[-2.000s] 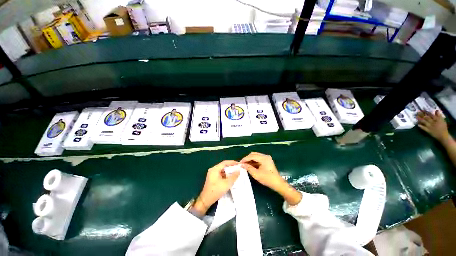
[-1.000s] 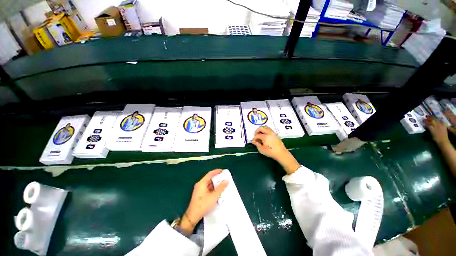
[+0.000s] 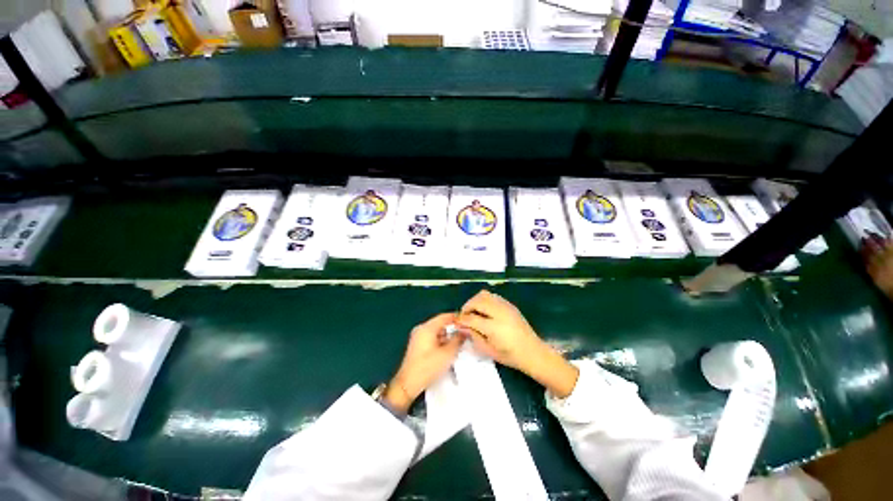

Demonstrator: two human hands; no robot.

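Observation:
My left hand [image 3: 427,358] holds the folded top of a white label strip [image 3: 501,431] near the middle of the bench; the strip hangs down towards me. My right hand [image 3: 501,333] meets it at the fold, its thumb and fingertips pinched together there; whether a sticker is between them cannot be seen. Beyond my hands a row of white product boxes [image 3: 476,229] lies on the green conveyor belt [image 3: 127,235], some showing a round blue-and-yellow logo, others small dark icons. The label roll [image 3: 736,364] stands at the right with its tail running towards me.
Three spare label rolls [image 3: 94,372] stand at left on a white support. A black post [image 3: 783,220] leans across the right side. Another person's hand [image 3: 876,262] is at the right edge. A brown carton [image 3: 862,475] is at lower right. Another box [image 3: 29,231] lies far left.
My right hand has come back from the box row to the strip at my left hand. The boxes appear further right in the view, and another box shows at far left.

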